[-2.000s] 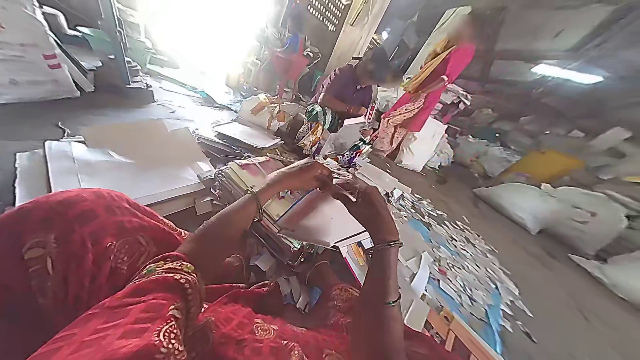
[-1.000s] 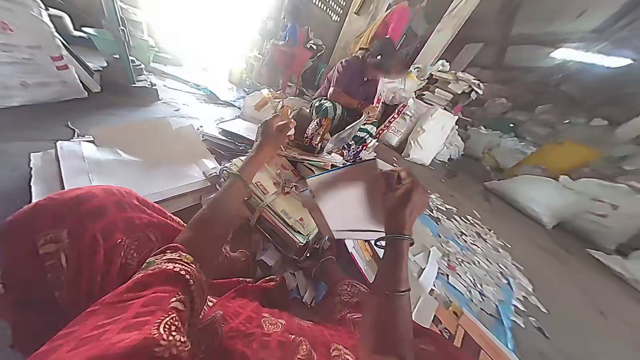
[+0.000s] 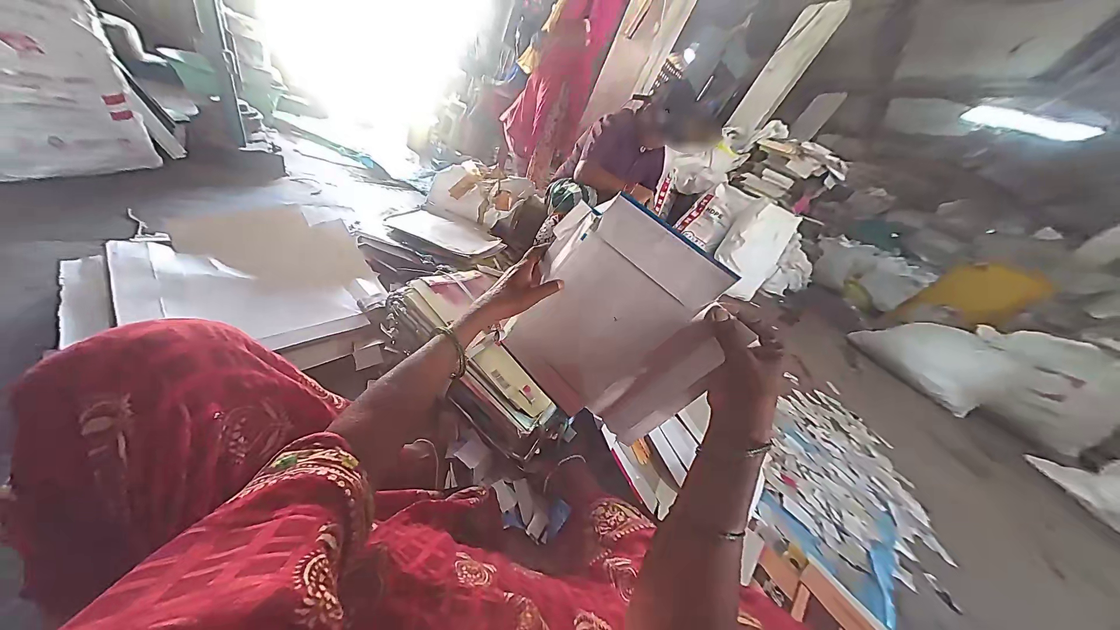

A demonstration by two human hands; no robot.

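Observation:
An unfolded paper cover (image 3: 617,306) with a blue edge is held up between my two hands. My left hand (image 3: 518,293) grips its left side, thumb on the near face and fingers partly hidden behind. At the lower right edge, my right hand (image 3: 744,346) pinches it between thumb and fingers. Beneath and to the left lies a stack of books and papers (image 3: 507,381). Paper scraps (image 3: 525,507) lie below the stack, near my lap.
Large white sheets (image 3: 227,297) lie at the left. Many paper scraps (image 3: 840,464) cover a blue sheet at the right, beside a wooden frame (image 3: 809,586). A person (image 3: 626,153) sits ahead, another stands behind. White sacks (image 3: 936,363) lie at the far right.
The paper piece, earlier low over the stack, is now raised and spread out. My left hand, off it one second ago, has come back to its left side.

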